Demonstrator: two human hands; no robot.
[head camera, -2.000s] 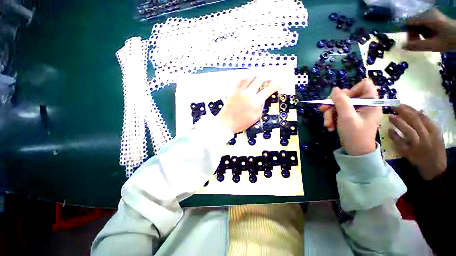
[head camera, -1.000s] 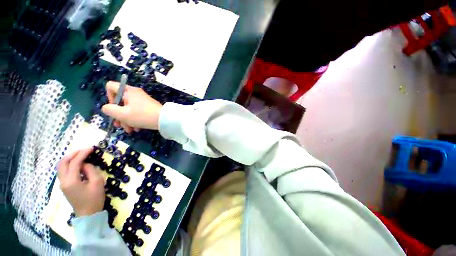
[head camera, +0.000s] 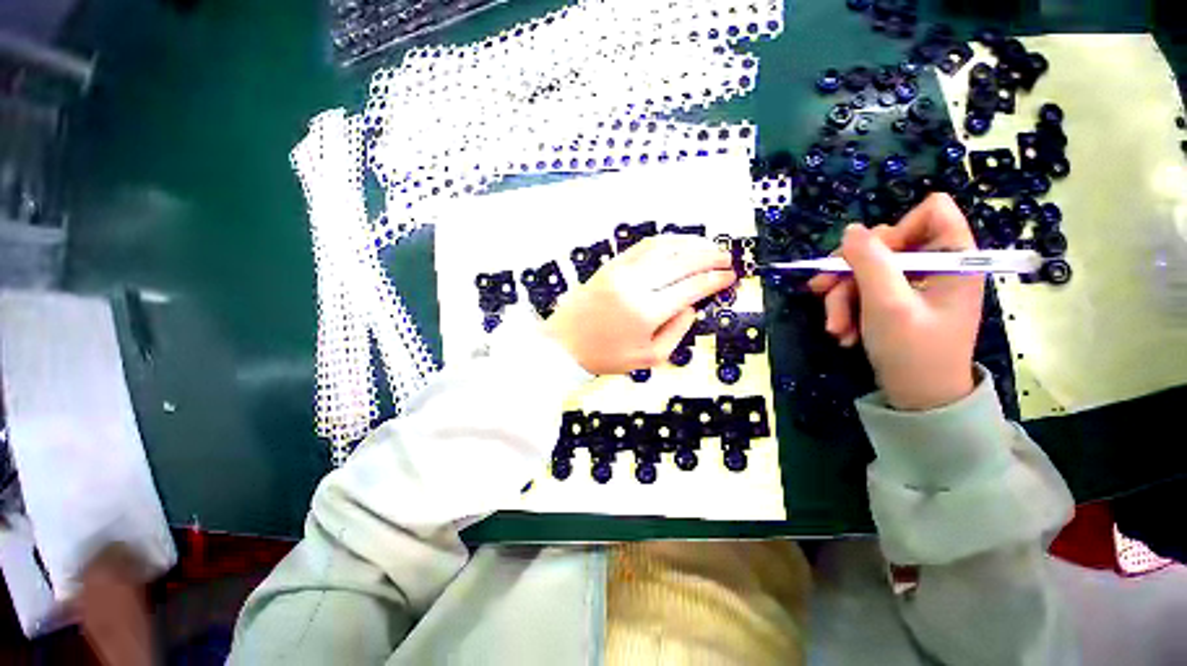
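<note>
Black housings (head camera: 647, 432) stand in rows on the pale work sheet (head camera: 651, 497). My left hand (head camera: 641, 306) lies over the upper rows, its fingertips at a housing near the sheet's right edge. Whether it grips that housing is hidden. My right hand (head camera: 911, 299) holds silver-white tweezers (head camera: 937, 262) like a pen. Their tip points left, at the housing beside my left fingertips. Whether the tip holds anything is too small to tell. Loose round black parts (head camera: 840, 189) lie heaped right of the sheet.
White die-cut strips (head camera: 560, 104) lie beyond the sheet, with more crossed at its left (head camera: 345, 286). A second sheet (head camera: 1093, 325) at right holds black housings. A dark tray (head camera: 404, 24) is at the far side. A blurred hand (head camera: 115, 605) is at lower left, by a white shape (head camera: 78, 416).
The view turned right and back. Another person's hands have left the second sheet. A blurred hand and a white shape now show at left. My right hand still holds the tweezers.
</note>
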